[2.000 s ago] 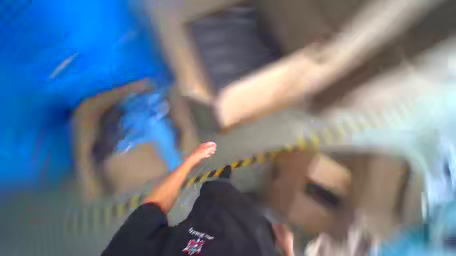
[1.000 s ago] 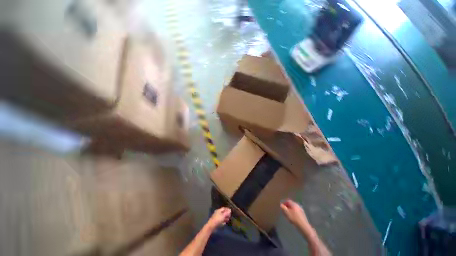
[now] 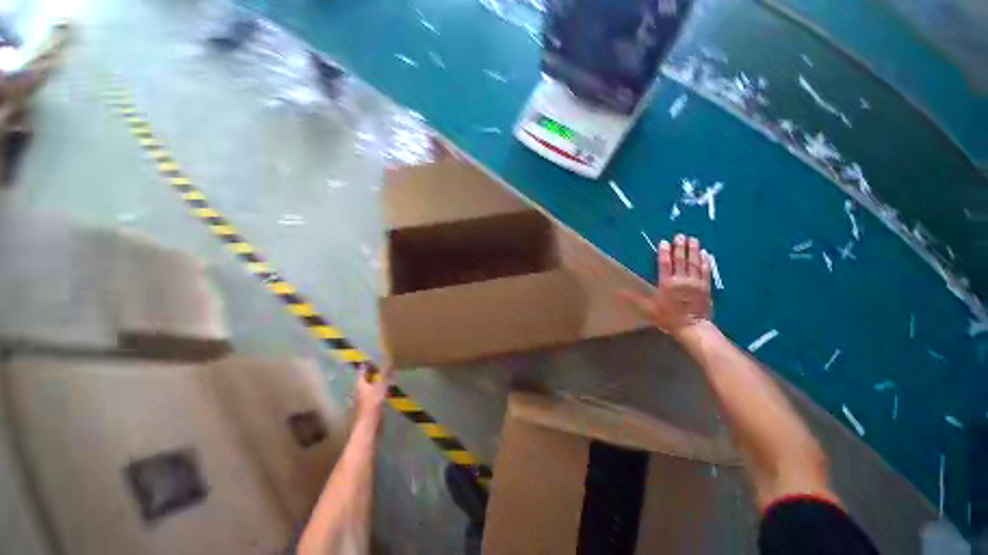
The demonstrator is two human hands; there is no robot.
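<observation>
My right hand is spread with fingers apart at the near edge of the green bench, among white paper scraps; whether it touches the surface is unclear. My left hand is over the floor left of the cartons, small and blurred, its fingers unclear. An open shipping carton with flaps out stands against the bench. A second carton with a black band stands nearer, at the bottom. The bench scale shows a green display, with a dark stack of boxes on it.
Large brown cartons with dark square prints stand at the left. Yellow-and-black tape runs diagonally over the grey floor. White scraps lie along the bench and its raised seam. Crumpled clear plastic lies on the floor by the bench.
The view has turned and moved closer to the bench and scale. My right hand has moved from beside the near carton up to the bench edge. My left hand is now away from that carton.
</observation>
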